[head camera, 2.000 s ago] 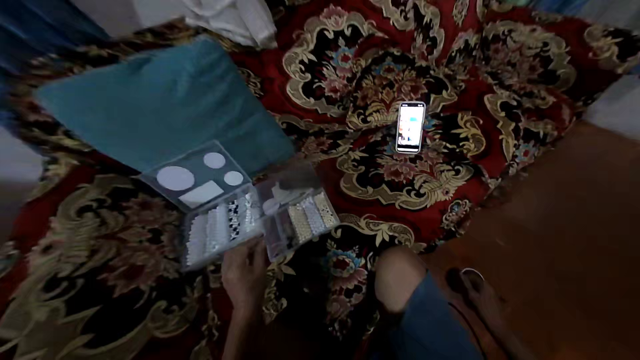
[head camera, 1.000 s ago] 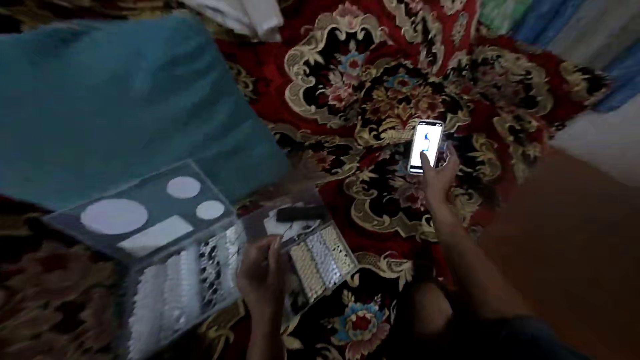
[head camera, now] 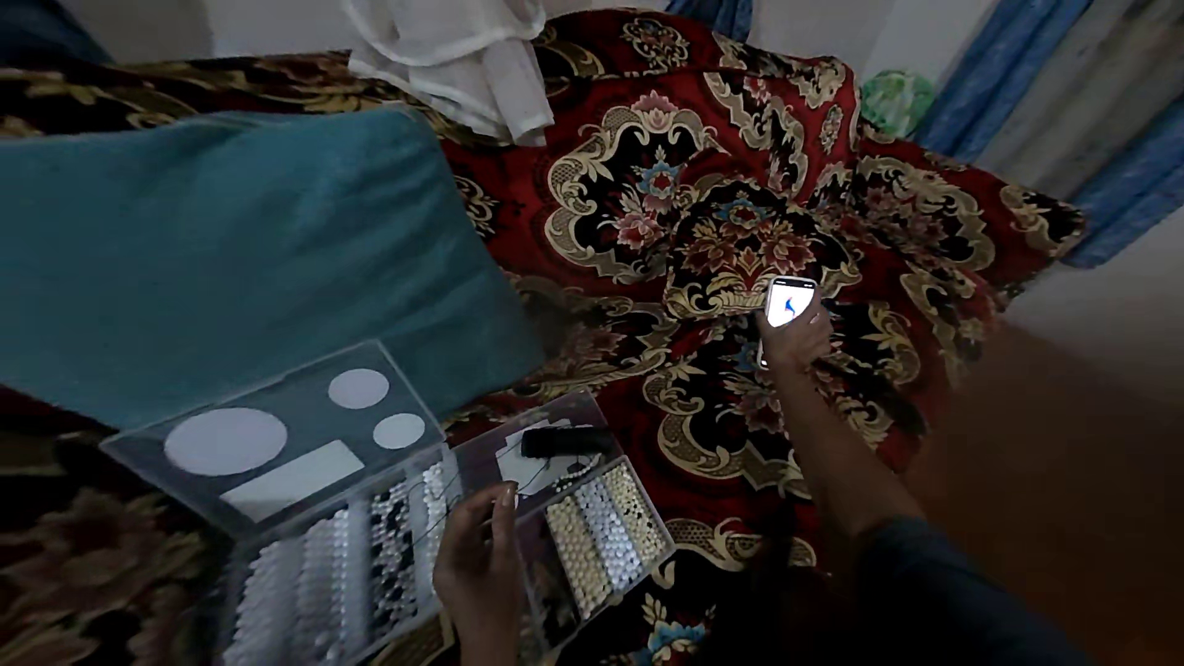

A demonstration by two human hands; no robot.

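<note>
My right hand (head camera: 797, 340) is on a lit smartphone (head camera: 791, 303), its fingers over the lower part of the screen and round the edge. Between the thumb and fingertips of my left hand (head camera: 481, 546) is a thin dark cord, raised over the boxes. A clear plastic bead box (head camera: 333, 573) with its lid raised lies left of that hand, with rows of white and black-and-white beads. To the right is a smaller divided box (head camera: 606, 536) of cream and silvery beads. A short beaded strand (head camera: 578, 474) and a black object (head camera: 566, 442) rest in its lid.
A teal cushion (head camera: 250, 250) leans behind the bead boxes. Red and black floral fabric (head camera: 610, 203) covers the seat, with white cloth (head camera: 462, 65) draped over its back. Blue curtains (head camera: 999, 83) hang at the far right, near a green translucent bundle (head camera: 897, 100).
My right hand has moved from low at the right onto the phone. My left hand has risen from the near edge of the bead boxes. The view has shifted.
</note>
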